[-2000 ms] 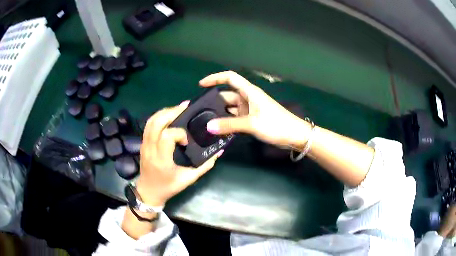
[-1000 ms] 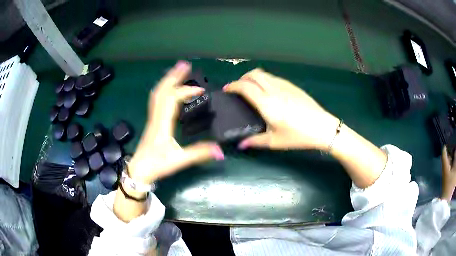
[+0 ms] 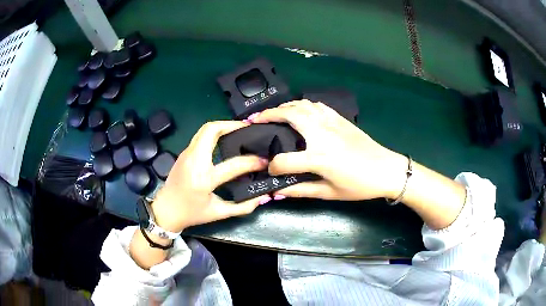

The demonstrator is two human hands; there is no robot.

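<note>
Both my hands hold one black insert tray (image 3: 239, 145) low over the bench, its pale icons along the near edge. My left hand (image 3: 206, 173) grips its left side, and my right hand (image 3: 335, 152) grips its right side. Thumbs or fingers of both hands meet over the middle of the tray, at the recess; they hide part of it. A filled insert (image 3: 251, 86) with a glossy device in its recess lies just beyond my hands. Another black insert (image 3: 335, 104) lies partly hidden behind my right hand.
Glossy black devices (image 3: 123, 153) lie in a cluster at left. White perforated trays (image 3: 27, 101) stand far left, with a plastic bag (image 3: 72, 179) at the near left edge. A grey post (image 3: 93, 24) rises at upper left. Stacked inserts (image 3: 492, 116) and a box with a white label (image 3: 498, 67) are at right.
The filled insert now lies on the bench beyond my hands. My hands have come together around another insert tray, fingers over its middle. The view has shifted.
</note>
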